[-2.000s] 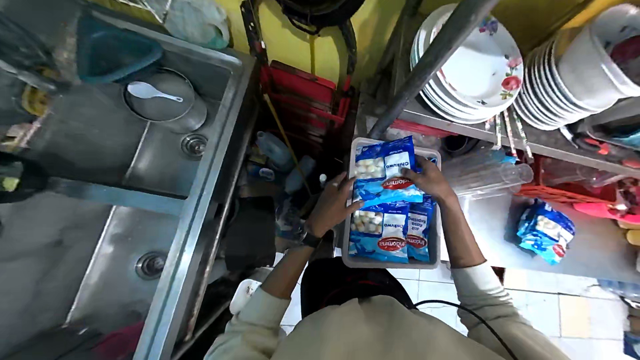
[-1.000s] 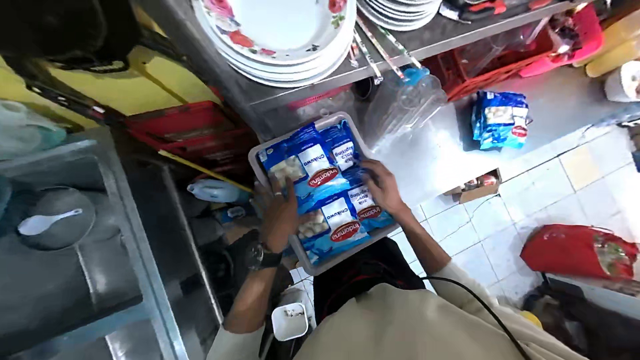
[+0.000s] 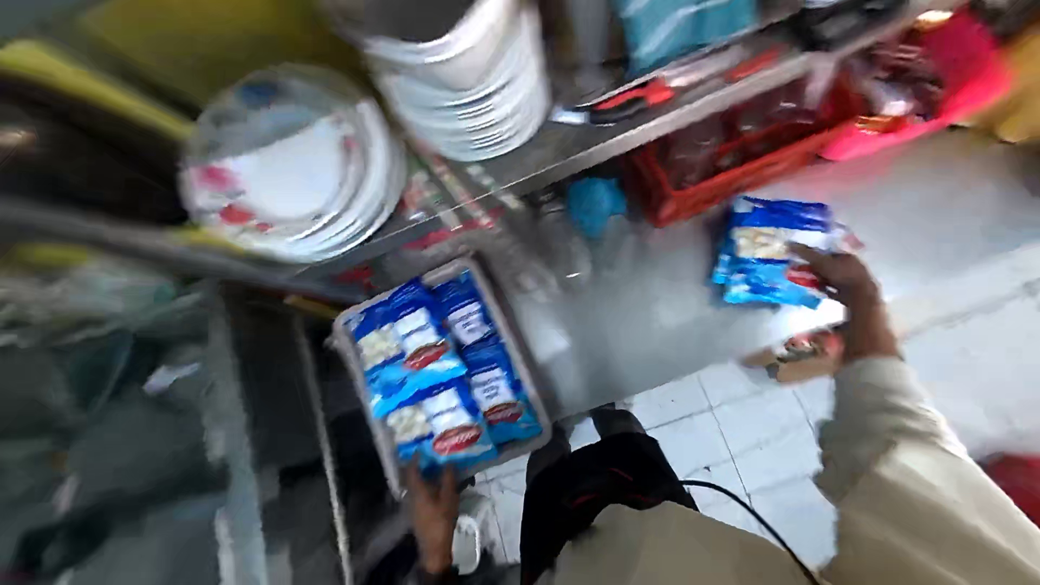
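My left hand (image 3: 435, 508) is at the near end of a whitish plastic tray (image 3: 532, 390), its fingertips at the rim beside a blue packet. Several blue plastic food packets (image 3: 414, 349) with red ovals and pale contents lie flat inside the tray. On the metal counter to the right rests a small pile of similar blue packets (image 3: 764, 244). My right hand (image 3: 849, 292) reaches over the right side of that pile, its fingers on or just above the top packet; blur hides whether they grip it.
Stacked floral plates (image 3: 284, 171) and white bowls (image 3: 471, 81) stand on a metal shelf (image 3: 569, 154) above the tray. Below the shelf are a red plastic basket (image 3: 731, 179) and clear containers. A metal sink (image 3: 236, 439) is at left; a small open box (image 3: 800, 357) sits past the counter edge.
My right hand has left the packets in the tray and moved right to the pile on the counter. My left hand has shifted to the tray's near end. The view has swung right.
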